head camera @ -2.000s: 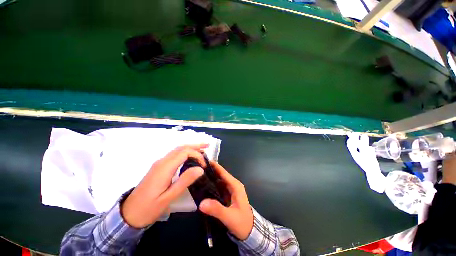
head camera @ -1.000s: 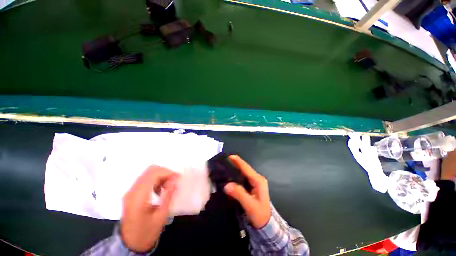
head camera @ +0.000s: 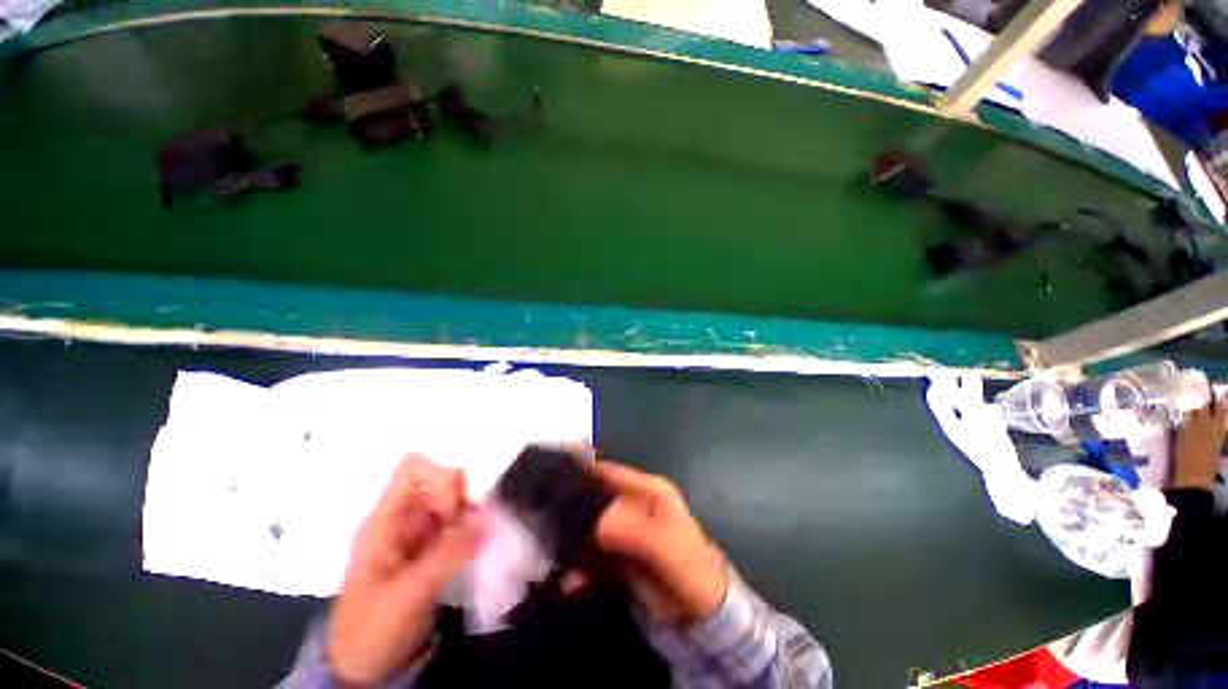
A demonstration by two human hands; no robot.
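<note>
My right hand [head camera: 663, 541] holds a black power adapter [head camera: 555, 495] near the bench's front edge. My left hand [head camera: 411, 559] grips a small white bag [head camera: 501, 572] that touches the adapter's left side. Both hands are somewhat blurred, and I cannot tell whether the adapter is inside the bag's mouth. A flat pile of white bags [head camera: 344, 438] with small dark marks lies on the bench just beyond and left of my hands.
The green belt [head camera: 606, 202] beyond the teal rail [head camera: 539, 320] carries several black adapters [head camera: 384, 115]. Clear cups [head camera: 1098, 401], a white strip [head camera: 980, 451] and a clear bag [head camera: 1088, 514] lie at the bench's right end. Another person's hand [head camera: 1199, 444] and dark sleeve are at the far right.
Adapters on the belt have shifted left. My left hand has left the adapter and now holds a white bag against it. My right hand has kept the adapter and turned it.
</note>
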